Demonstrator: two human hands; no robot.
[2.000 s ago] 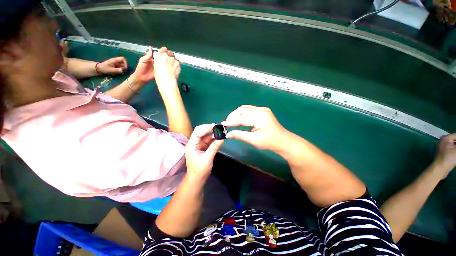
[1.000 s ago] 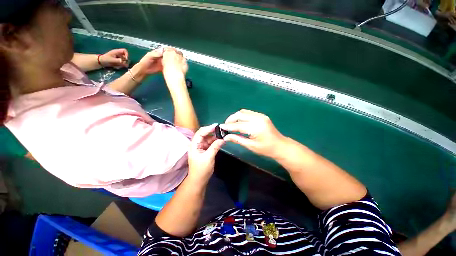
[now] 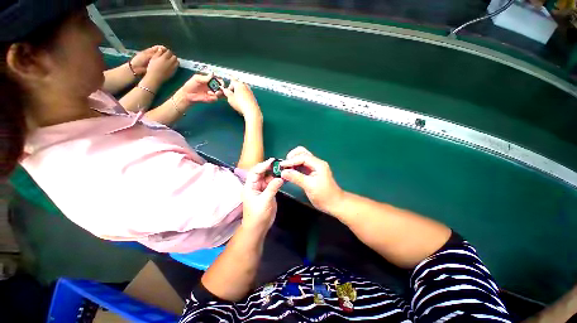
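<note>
A small black device housing (image 3: 277, 168) with a green circuit board in it is held over the near edge of the green bench. My left hand (image 3: 258, 195) grips it between thumb and fingers, its open face up. My right hand (image 3: 313, 176) is at its right side, with thumb and fingertips pinched together at or against the housing. Whether the right fingertips hold a small part cannot be told.
A person in a pink shirt (image 3: 133, 183) sits close on my left, holding a similar housing (image 3: 215, 84). A white rail (image 3: 354, 106) crosses the bench, with a small dark piece (image 3: 419, 122) on it. A blue crate (image 3: 114, 299) stands lower left. A forearm (image 3: 560, 310) shows lower right.
The housing has turned from edge-on to show its green face. My right hand has moved slightly left and its fingers have closed in. The neighbour now holds a housing in view.
</note>
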